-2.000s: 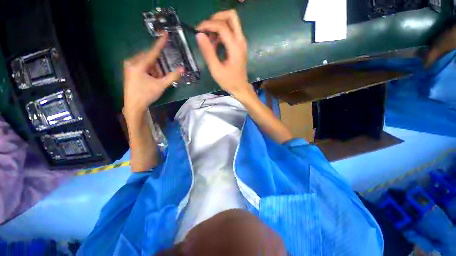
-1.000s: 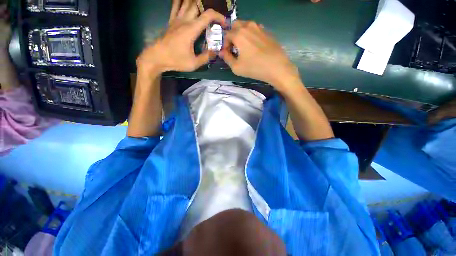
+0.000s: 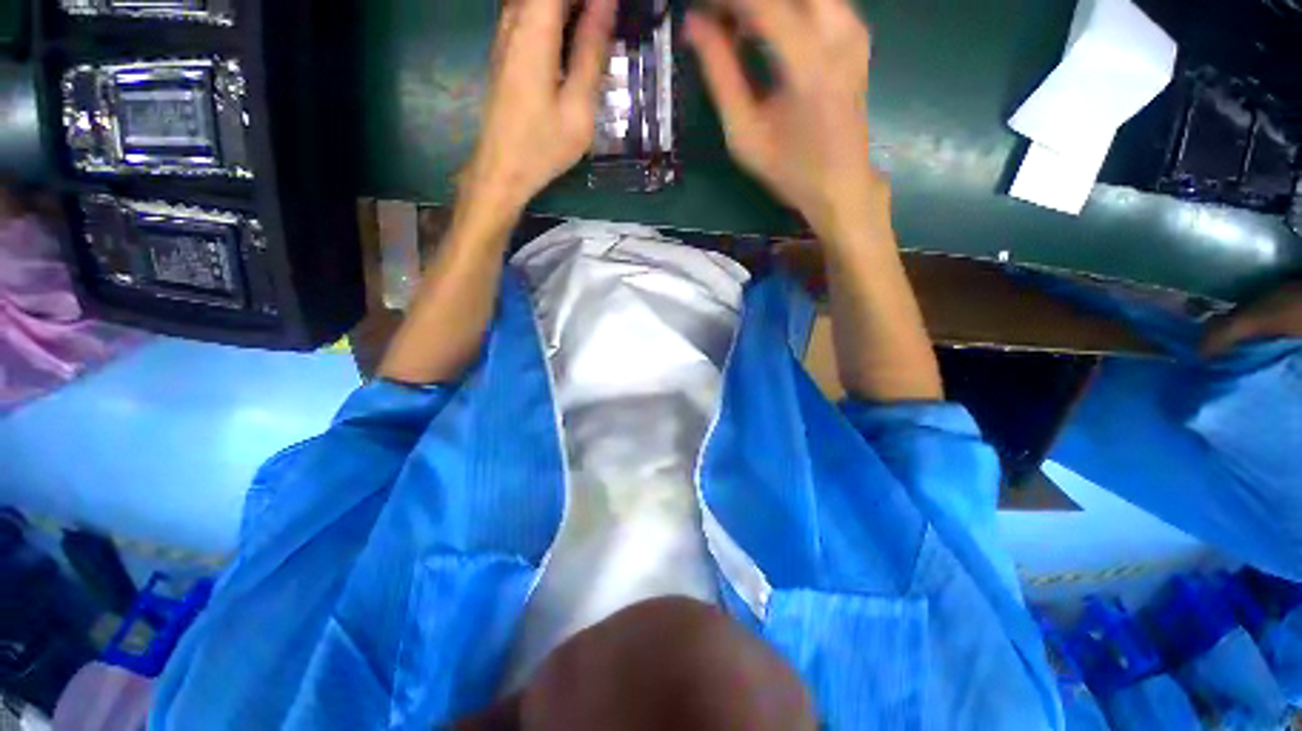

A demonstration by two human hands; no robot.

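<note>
An open black-and-silver phone body (image 3: 633, 126) lies lengthwise in front of me near the bench edge. Its central bay shines, and its upper end is hidden by my fingers and the picture's top edge. My left hand (image 3: 547, 107) is at its left side, with thumb and fingers on its upper left part. My right hand (image 3: 794, 107) is off its right side, blurred, with its fingertips near the upper right corner and partly cut off. A dark shape shows between the fingertips of both hands; I cannot tell what it is.
A black phone tray (image 3: 307, 172) at left holds several phone bodies in pockets. A white folded sheet (image 3: 1097, 86) and a glossy black tray (image 3: 1225, 136) are at right. Below the bench edge is an open cardboard box (image 3: 914, 297). Another person's blue sleeve (image 3: 1214, 429) is at far right.
My hands have moved up and apart from their pinch over the small shiny piece. The phone body is now uncovered along its lower part. My right hand is off its right side.
</note>
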